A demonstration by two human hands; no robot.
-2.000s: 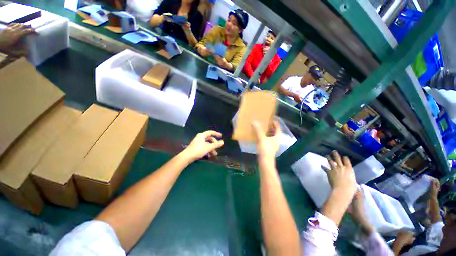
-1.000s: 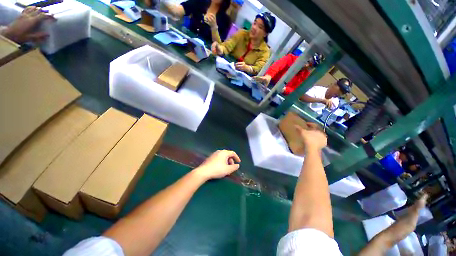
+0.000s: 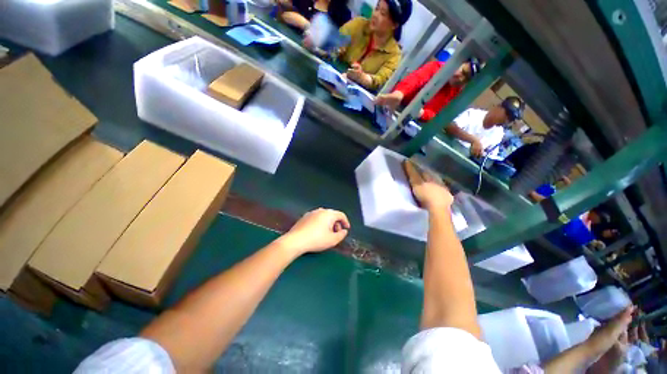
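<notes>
My right hand [image 3: 433, 196] is at a white foam tray [image 3: 387, 201] on the conveyor, its fingers on a small brown box [image 3: 415, 174] that sits in the tray's hollow; the hand hides part of the box. My left hand [image 3: 320, 229] rests near the bench's far edge, fingers curled, holding nothing visible. Another foam tray [image 3: 212, 139] stands further left with a brown box [image 3: 236, 84] lying in it. Several closed brown boxes [image 3: 164, 226] lie side by side on the green bench at the left.
The conveyor [image 3: 322, 157] runs beyond the green bench [image 3: 292, 307]. A green metal frame [image 3: 585, 190] slants across the right. More foam trays [image 3: 512, 332] and another person's arm [image 3: 596, 340] are at lower right. People sit across the line.
My right hand first held the small box up, then moved it right and down into the foam tray. My left hand has moved slightly right, its fingers now more curled.
</notes>
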